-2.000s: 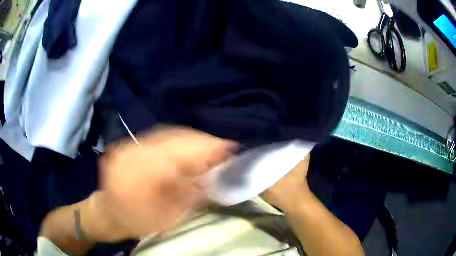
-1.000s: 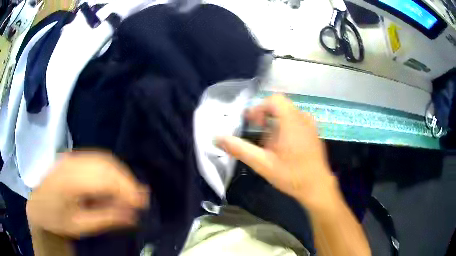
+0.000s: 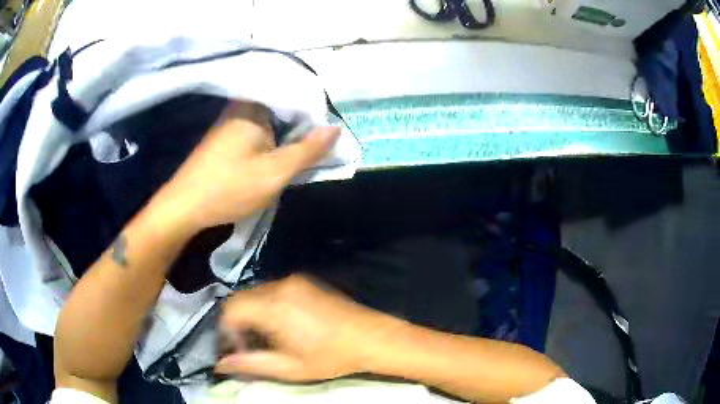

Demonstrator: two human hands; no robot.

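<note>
The light fabric panel [image 3: 185, 57] lies in a loose ring of folds on the left, over the table's front edge. The dark fabric panel [image 3: 103, 197] shows inside that ring. My left hand [image 3: 245, 170] reaches over the dark cloth and grips the light cloth near its right end, thumb on top. My right hand [image 3: 288, 327] is lower, near my lap, with curled fingers at the lower edge of the light cloth; its fingertips are blurred and partly hidden.
A green ruler strip [image 3: 489, 130] runs along the table's front edge. Scissors with black handles [image 3: 454, 11] are cut off at the top. Metal thread snips [image 3: 649, 106] lie at the far right edge beside dark cloth. A dark strap or cable hangs below the table.
The cloth has been turned and moved left, showing more light fabric. My left hand has moved up and right onto it; my right hand has dropped toward my lap. The view has shifted right and down.
</note>
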